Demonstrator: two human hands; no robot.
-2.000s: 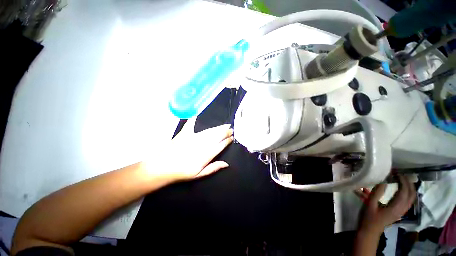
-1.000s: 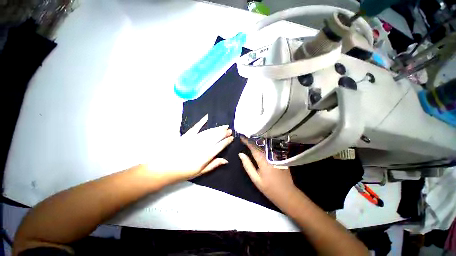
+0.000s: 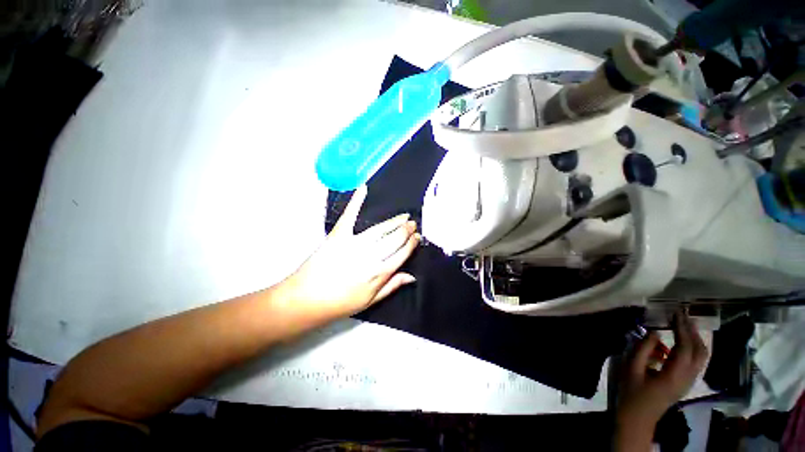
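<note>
A black garment panel (image 3: 494, 335) lies flat on the white machine table, running under the machine head and lamp. My left hand (image 3: 357, 260) lies on the panel, fingers spread, fingertips beside the needle area, which the machine head mostly hides. My right hand (image 3: 662, 366) is at the right end of the machine, off the panel, its fingertips up against the underside of the machine's right end. Orange-red thread snips (image 3: 658, 350) show between its fingers; whether it grips them or the handwheel is unclear.
The white sewing machine (image 3: 583, 194) fills the right centre. The blue lamp (image 3: 379, 132) hangs left of its head. Dark cloth (image 3: 44, 141) lies along the far left edge. Pale cloth (image 3: 777, 353) is at the far right. Ruler marks run along the front table edge.
My right hand has left the panel beside the needle and moved right to the machine's end, over the snips. My left hand stays near the needle. The view has shifted slightly.
</note>
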